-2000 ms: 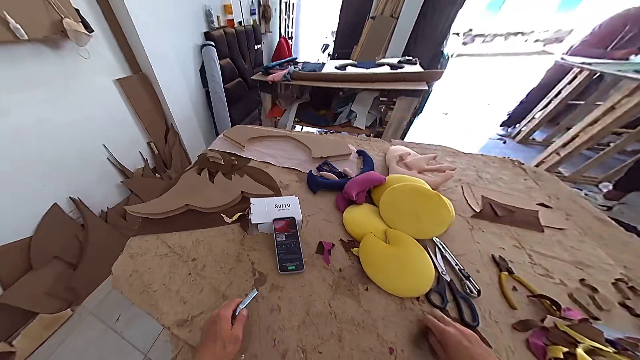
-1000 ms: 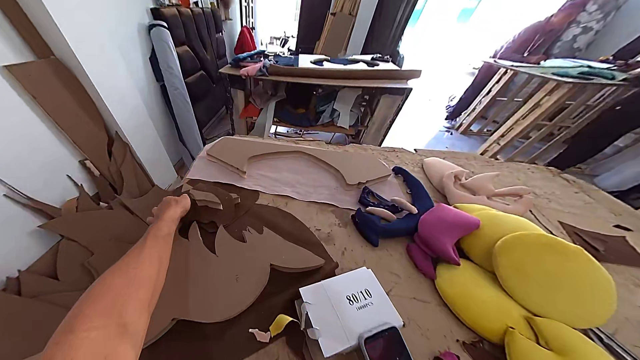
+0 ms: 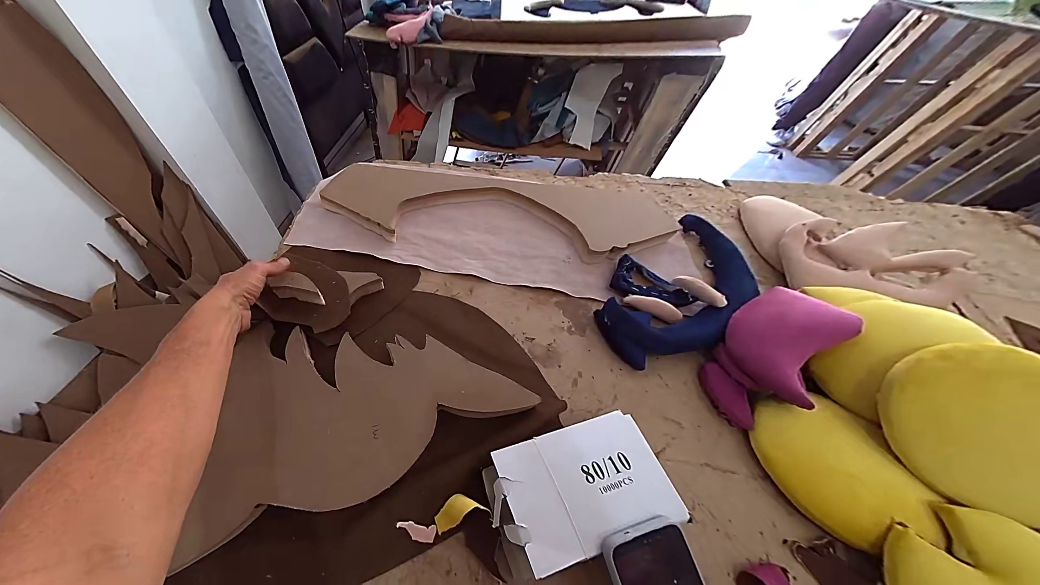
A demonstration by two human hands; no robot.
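Note:
My left hand (image 3: 244, 291) reaches in from the lower left, its fingers closed on the edge of a brown fabric piece (image 3: 329, 284) with a curved cutout. Under and beside it lies a large brown board shape (image 3: 325, 439) with jagged points and rounded lobes, on darker brown fabric (image 3: 479, 333). To the right rest a navy padded piece (image 3: 735, 284), a magenta padded piece (image 3: 784, 341) and yellow padded pieces (image 3: 959, 414). A white printed box (image 3: 593, 487) stands near the front, with a phone (image 3: 656, 556) against it. My right hand is out of view.
A long beige cut-out board (image 3: 504, 195) lies on pale sheeting (image 3: 479, 260) at the table's far side. Pale pink padded shapes (image 3: 861, 252) lie at the back right. Brown offcuts (image 3: 187, 236) lean by the left wall. Beyond stand a cluttered bench (image 3: 552, 49) and slatted wooden frames (image 3: 926, 106).
Two seconds ago both hands were at the near edge, the left with a small tool. The left hand now reaches to the brown pieces, and the right has left the view. The view has shifted left.

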